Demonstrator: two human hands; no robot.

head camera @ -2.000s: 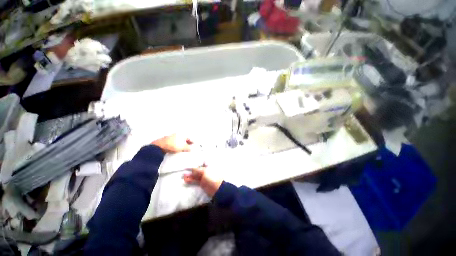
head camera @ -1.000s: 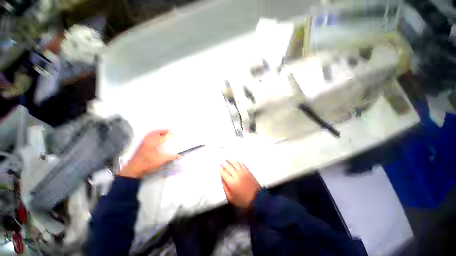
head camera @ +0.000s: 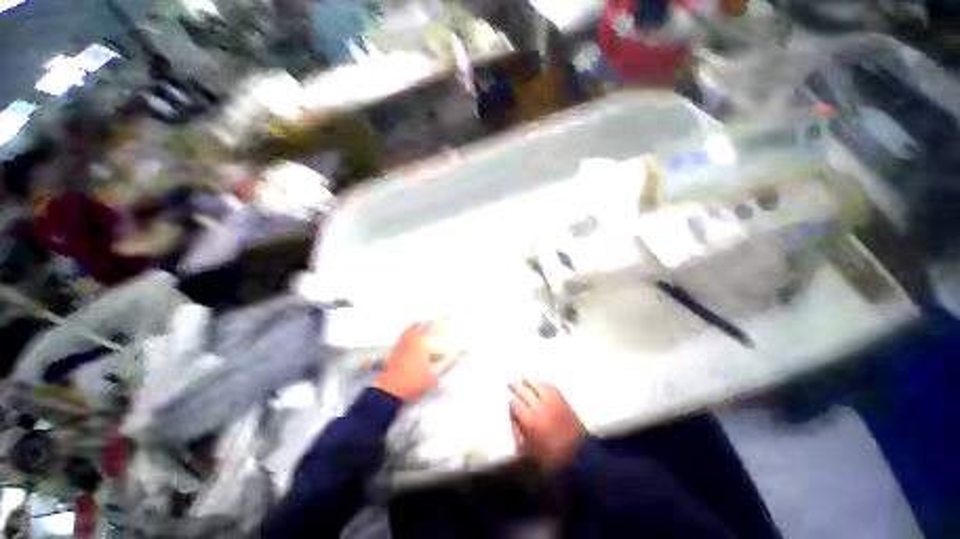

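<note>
My left hand (head camera: 414, 363) lies on the white sewing table (head camera: 632, 395), left of the needle area. My right hand (head camera: 547, 421) lies near the table's front edge, below the needle area, fingers pointing up and left. Glare and blur hide any pale piece under or between the hands, so I cannot tell what they hold. The cream sewing machine head (head camera: 716, 234) stands to the right of my hands. Its needle area (head camera: 550, 316) is blurred and a little beyond my right fingertips.
A grey bundle of pieces (head camera: 240, 368) lies at the table's left. A loose black strap (head camera: 705, 314) lies on the machine. A white sheet (head camera: 826, 468) and a blue bin (head camera: 926, 411) are at lower right. A red garment or person (head camera: 644, 47) is at the far back.
The view has swung and shows more of the room behind. Both hands have stayed on the table before the needle. The dark strip seen by my left hand no longer shows clearly.
</note>
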